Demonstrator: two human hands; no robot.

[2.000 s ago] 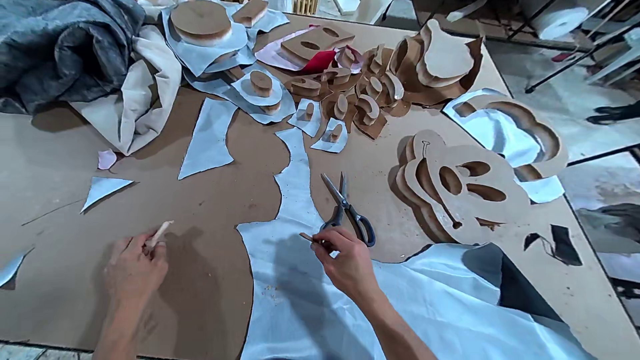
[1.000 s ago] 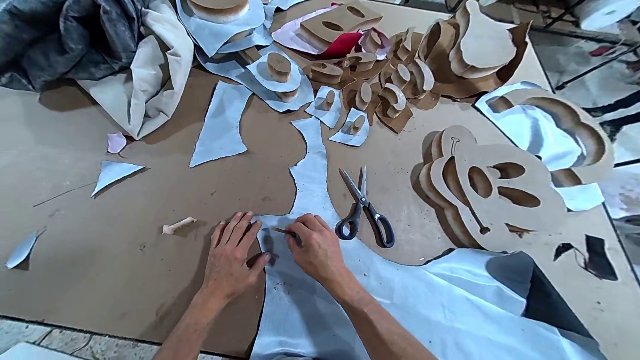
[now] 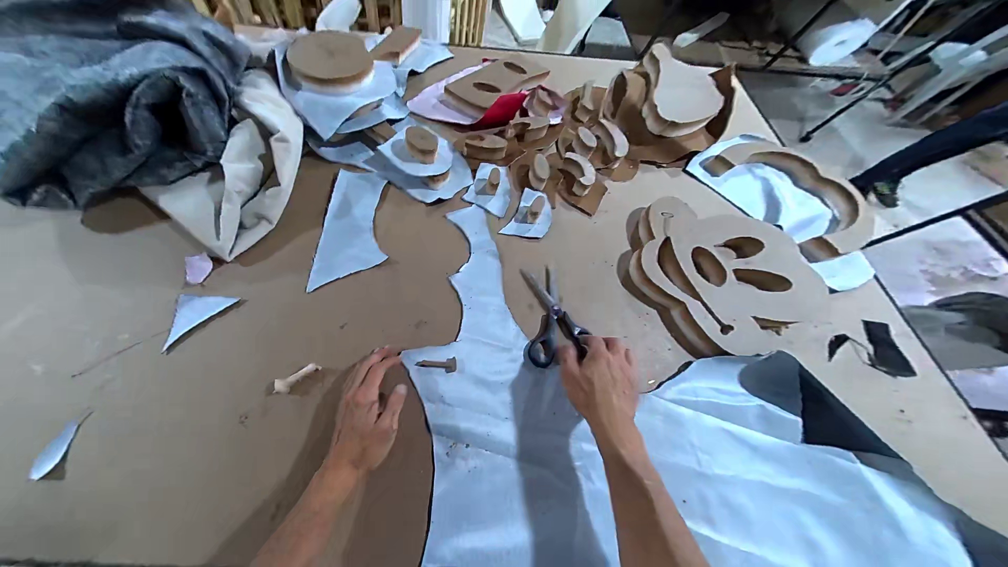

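Note:
A large light-blue fabric sheet [image 3: 488,457] with a narrow cut strip lies on the table. My left hand [image 3: 370,413] rests at its left edge, fingers spread, holding nothing. Near those fingers a small brown T-shaped piece [image 3: 438,365] lies on the fabric. My right hand [image 3: 602,378] touches the handles of black-handled scissors [image 3: 554,315]; whether its fingers have closed on them I cannot tell. The blades are slightly apart and point away from me. A small pale bone-shaped piece [image 3: 296,379] lies on the table left of my left hand.
Stacked cut-out face shapes [image 3: 756,276] lie to the right. Several small brown pieces on fabric scraps [image 3: 531,213] sit at the back. A grey and cream fabric pile [image 3: 260,157] stands back left. Blue offcuts [image 3: 346,228] lie at left. A person's leg [image 3: 929,150] shows beyond the table.
My right hand has moved right from the fabric's left part to the scissors. The small brown piece it held two seconds ago now lies on the fabric. My left hand let go of the pale piece.

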